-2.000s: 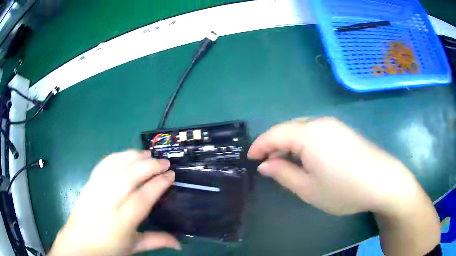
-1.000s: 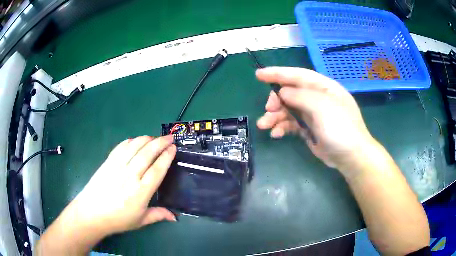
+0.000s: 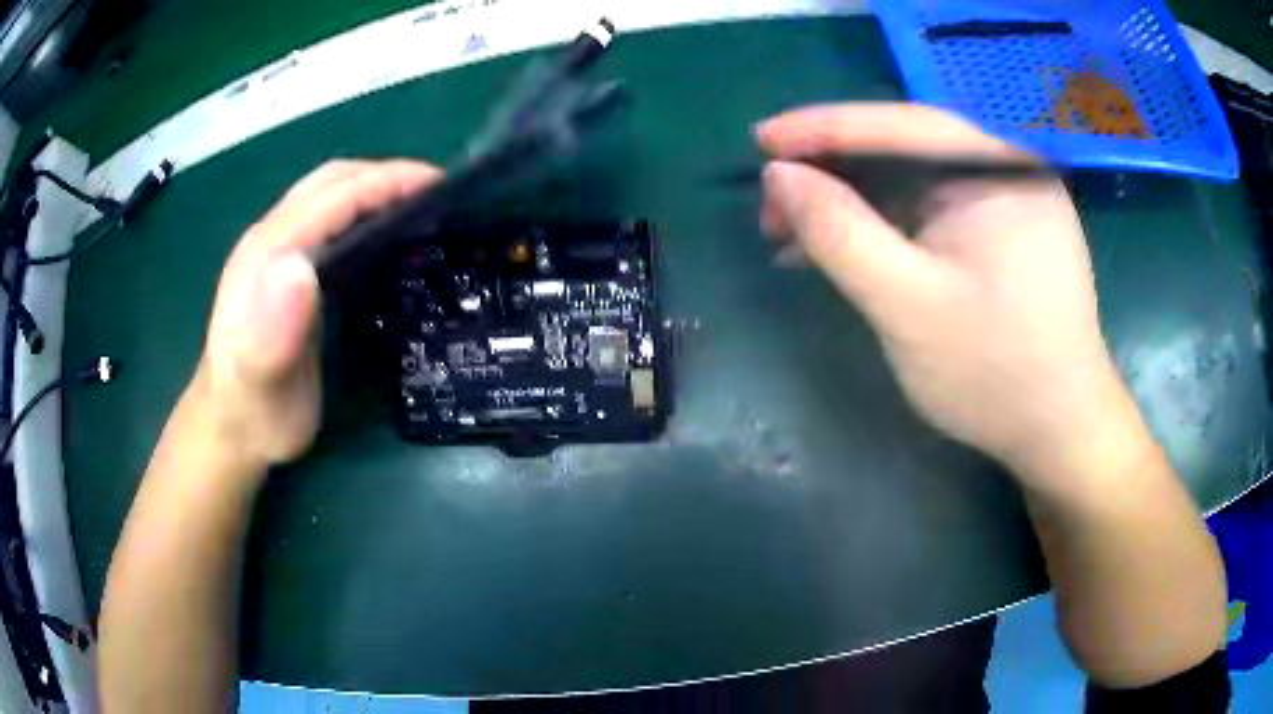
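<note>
The black housing with its exposed circuit board [image 3: 524, 342] lies flat on the green bench, its chips and white print showing. My left hand [image 3: 286, 300] grips a blurred black screen panel [image 3: 447, 181], tilted up and seen nearly edge-on above the board's upper left. My right hand [image 3: 921, 251] holds a slim black tool [image 3: 928, 165] right of the board, its tip pointing left and touching nothing. The black pigtail cable with a silvery round connector [image 3: 593, 39] shows beyond the panel. The panel hides the cable's lower part and the board's upper left corner.
A blue perforated basket [image 3: 1201, 151] at the upper right holds orange-yellow rubber bands [image 3: 1096, 105] and a black strip [image 3: 998, 27]. Cabled units [image 3: 17, 279] stand at the left edge. A white strip [image 3: 279, 84] crosses the bench. Black units [image 3: 1242, 112] show at the far right.
The screen panel has been lifted off the board's lower part and swung up by my left hand, uncovering the board. My right hand still holds the tool, now turned nearly level.
</note>
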